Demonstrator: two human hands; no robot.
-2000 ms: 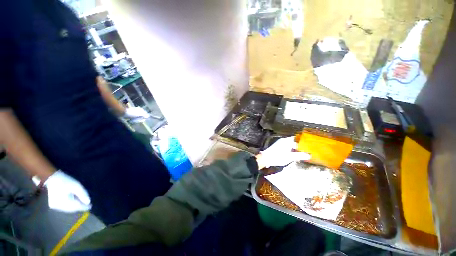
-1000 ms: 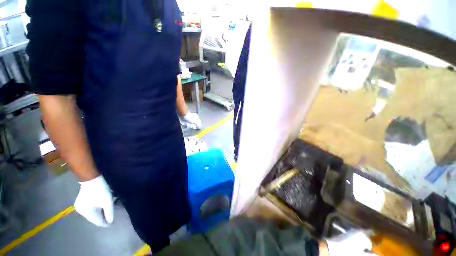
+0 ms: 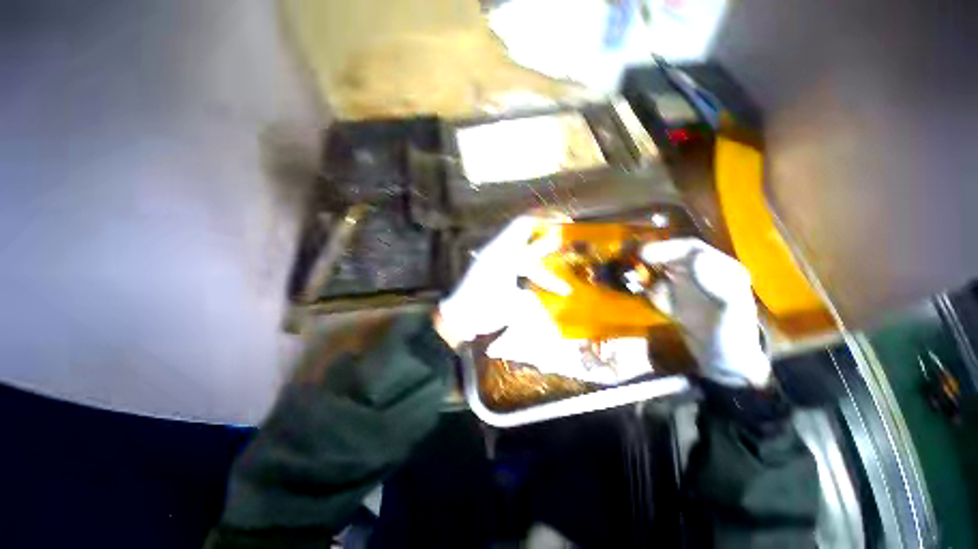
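Observation:
The frame is blurred. My left hand, in a white glove, grips the left edge of an orange sheet over the tray. My right hand, also white-gloved, is at the sheet's right side, its fingertips closed on a small dark piece in front of the sheet; its details are unclear. Below lies the steel tray with thin reddish-brown strands and a crumpled white cloth or paper. The hands and sheet hide much of the tray.
The solder pot is behind the tray, the dark dross pan left of it. A black box with a red display and a fixed orange strip are at the right. A green belt holds a small wired part.
The view has swung right, so the other person is out of view. My right hand has come into view with the small dark piece; my left hand still holds the orange sheet.

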